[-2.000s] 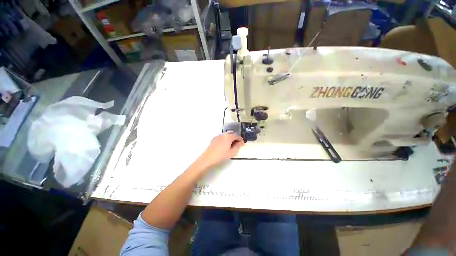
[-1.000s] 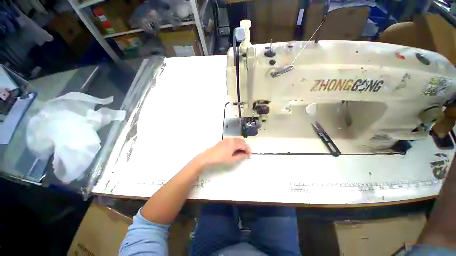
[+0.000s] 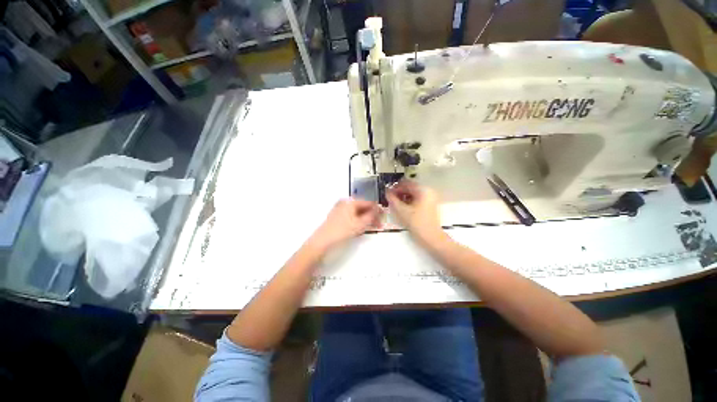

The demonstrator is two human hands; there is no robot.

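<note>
My left hand (image 3: 346, 223) is on the near side of the needle plate, its fingertips pinched together. My right hand (image 3: 414, 210) is at the presser foot area (image 3: 391, 182), its fingers bent close to the left fingertips. Any thread or small piece between the fingers is too small to tell. The cream sewing machine (image 3: 534, 102) stands behind both hands. Black thread snips (image 3: 511, 199) lie on the machine bed under the arm.
A crumpled white bundle (image 3: 118, 216) lies on the glass-topped side table (image 3: 86, 141) at left. The white sewing table (image 3: 259, 180) has a printed ruler (image 3: 597, 265) along its front edge. A shelf (image 3: 169, 59) with boxes stands behind.
My right arm has come in from the far right, and its hand is now at the needle area. My left hand has moved slightly left and up. The view has shifted a little.
</note>
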